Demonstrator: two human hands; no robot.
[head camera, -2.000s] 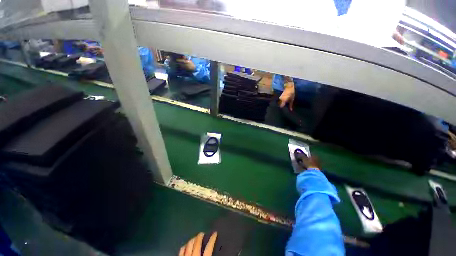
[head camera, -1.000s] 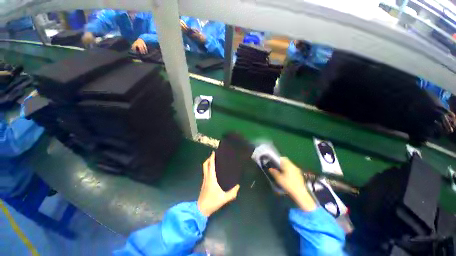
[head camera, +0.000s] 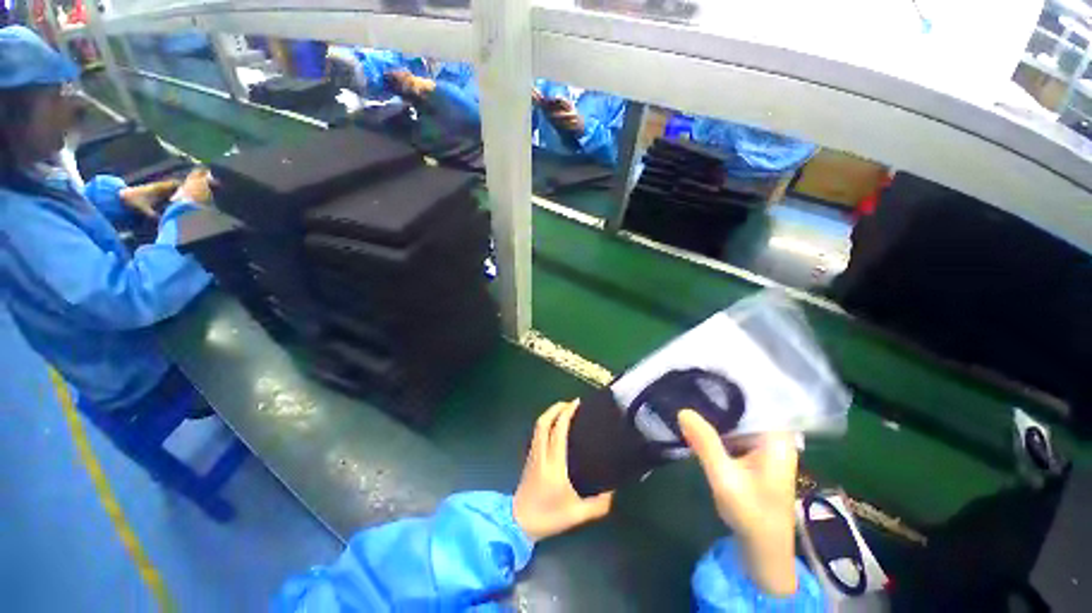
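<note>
My left hand (head camera: 557, 479) holds a black sleeve (head camera: 602, 445) in front of me, fingers on its far side and thumb below. My right hand (head camera: 752, 485) holds a clear bag (head camera: 784, 365) with a coiled black cable (head camera: 685, 401) and a white area behind it. The thumb lies on the coil. The coil end of the bag overlaps the sleeve's right end; whether it is inside the sleeve cannot be told. Another bagged cable (head camera: 832, 545) lies at the belt's near edge, right of my right hand.
Tall stacks of black sleeves (head camera: 395, 281) stand on the bench at left, beside a whitish post (head camera: 508, 180). A person in blue (head camera: 90, 269) sits at far left. A bagged cable (head camera: 1033, 441) lies on the green belt (head camera: 587, 287). Dark piles (head camera: 970, 293) stand beyond; people work across the belt.
My right hand has brought the bagged cable up against the black sleeve in my left hand. The view has turned left, showing more of the seated person.
</note>
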